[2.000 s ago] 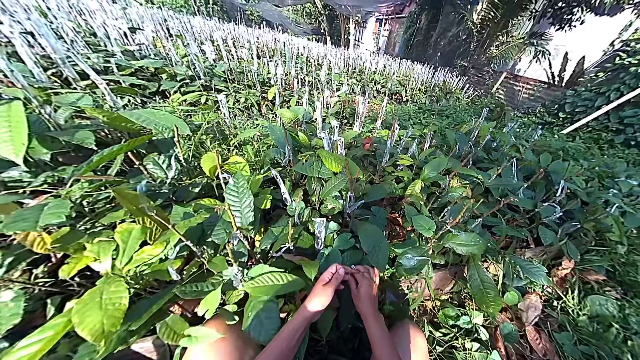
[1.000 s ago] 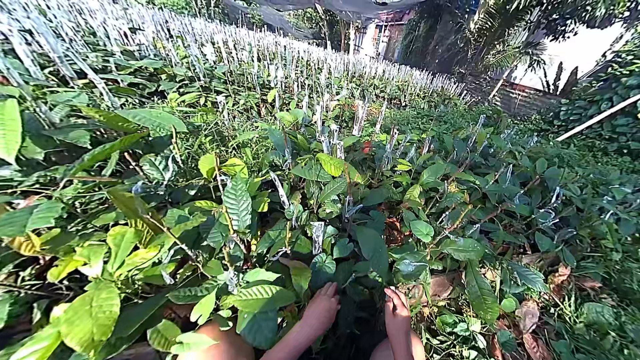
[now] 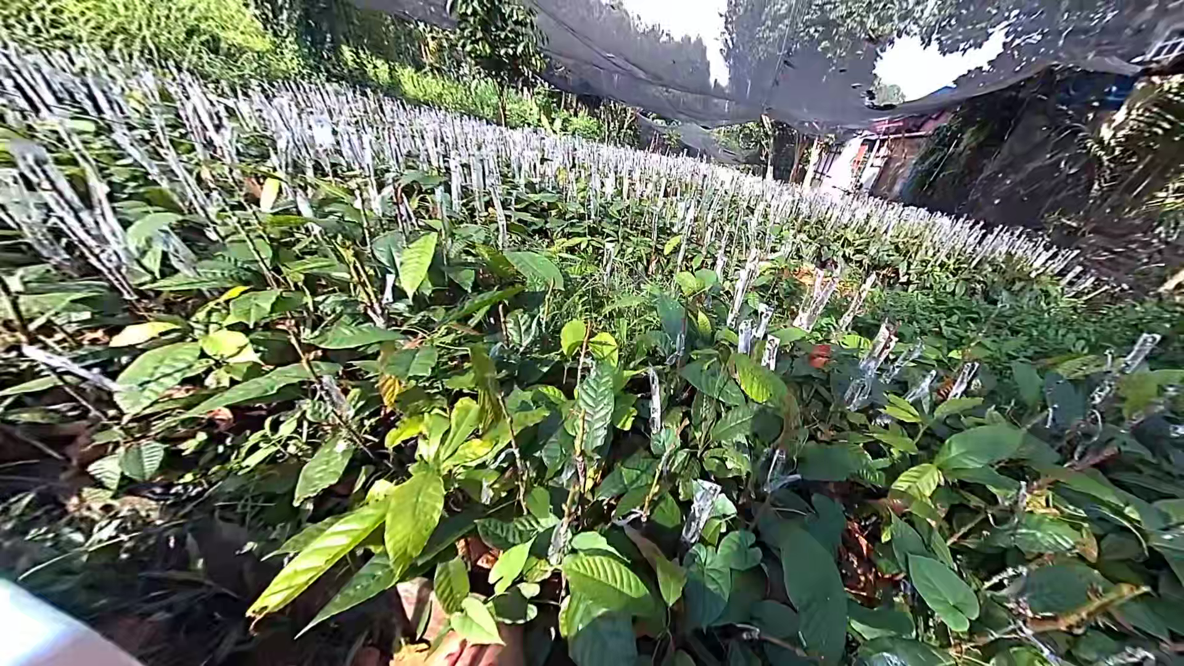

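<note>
Neither my left hand nor my right hand can be made out. At the bottom edge, a patch of bare skin (image 3: 462,652) shows partly behind leaves; which body part it is cannot be told. Leafy seedlings (image 3: 597,407) stand just above it, with broad green leaves and some yellow-green ones. Clear plastic wrapping (image 3: 700,511) covers an upright stem tip near the lower middle. More wrapped stems (image 3: 869,365) rise to the right among dark leaves.
Dense rows of plastic-wrapped stems (image 3: 555,162) stretch across the back. Dark shade netting (image 3: 647,65) hangs above them. A blurred pale object (image 3: 55,629) cuts into the lower left corner. Brown dry leaves (image 3: 860,555) lie between plants at the right.
The view has swung left and upward. My hands, joined in the oldest frame and then apart low among the leaves, can no longer be made out.
</note>
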